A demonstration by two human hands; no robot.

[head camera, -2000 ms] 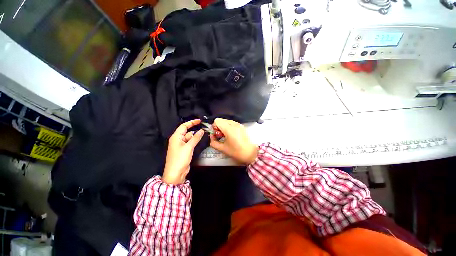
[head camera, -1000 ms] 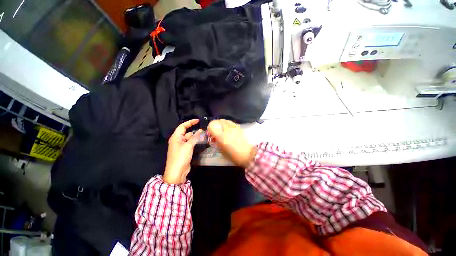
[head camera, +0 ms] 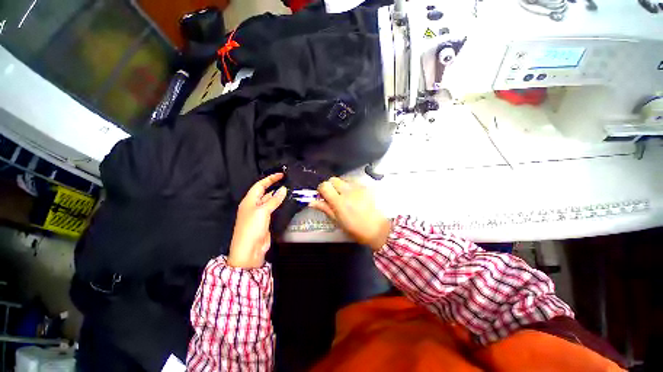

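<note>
The black garment [head camera: 174,196] lies over the left end of the white table and hangs down its left side. My left hand [head camera: 256,218] pinches the garment's edge between thumb and fingers near the table's front edge. My right hand [head camera: 352,211] is just right of it, closed on the small thread snips [head camera: 305,195], whose pale blades point left at the cloth by my left fingertips. The snips' handle is mostly hidden in my right fingers. A small emblem [head camera: 340,112] shows on the garment behind my hands.
The sewing machine [head camera: 494,62] with its lit display stands at the back right. Its white table [head camera: 465,189] has a ruler along the front edge. An orange-red tie [head camera: 228,49] is round a black bundle at the back. A yellow crate [head camera: 69,210] is at far left.
My right hand has moved slightly right and its wrist has turned, and the snips' blades show more clearly. My left hand has shifted slightly left and the garment edge between the hands has moved.
</note>
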